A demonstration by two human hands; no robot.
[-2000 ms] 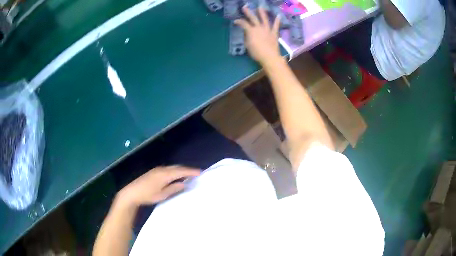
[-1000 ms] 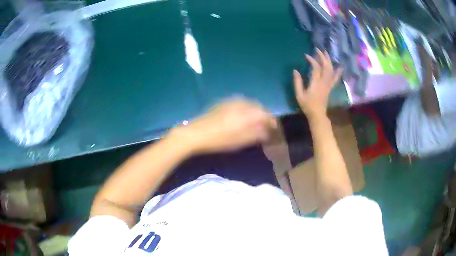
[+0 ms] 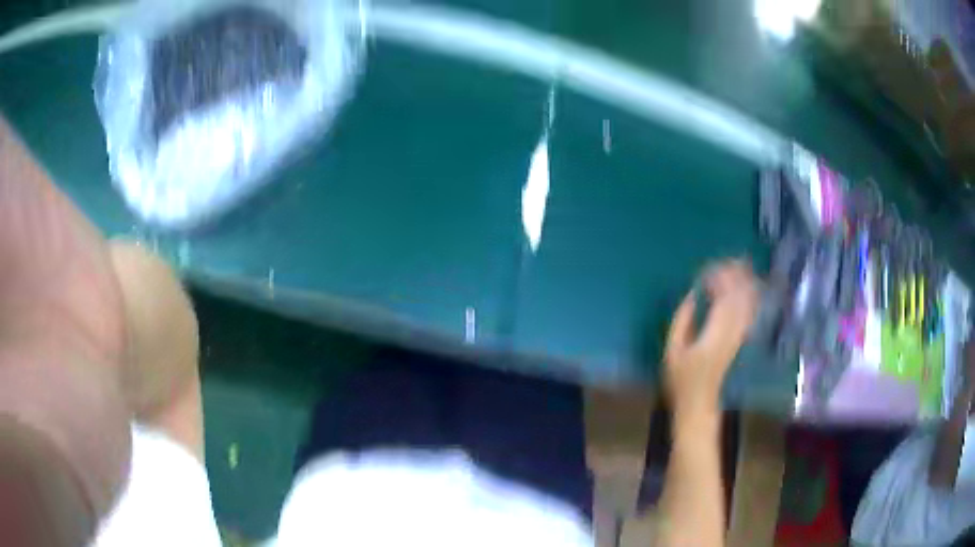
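Note:
Grey fan parts [image 3: 789, 262] lie heaped on the green bench [image 3: 428, 192] at the right, blurred. My right hand [image 3: 718, 321] is at the heap's left edge, fingers bent and thumb apart from them; a dark patch shows between, and I cannot tell whether it is a part or a gap. My left arm [image 3: 64, 353] is raised very close to the camera at the left edge, large and blurred; I cannot make out its fingers or whether it holds anything.
An open clear plastic bag [image 3: 230, 128] of small dark parts lies at upper left. A white strip [image 3: 536, 198] lies mid-bench. A pink-and-green sheet [image 3: 877, 393] is at right. Cartons [image 3: 618, 438], a red stool [image 3: 809, 502] and another person's sleeve [image 3: 903, 486] are below.
The view has swung, shifting the bag and white strip rightward. My left arm has come up from in front of my body to close to the camera. My right hand's fingers, earlier spread, are more bent.

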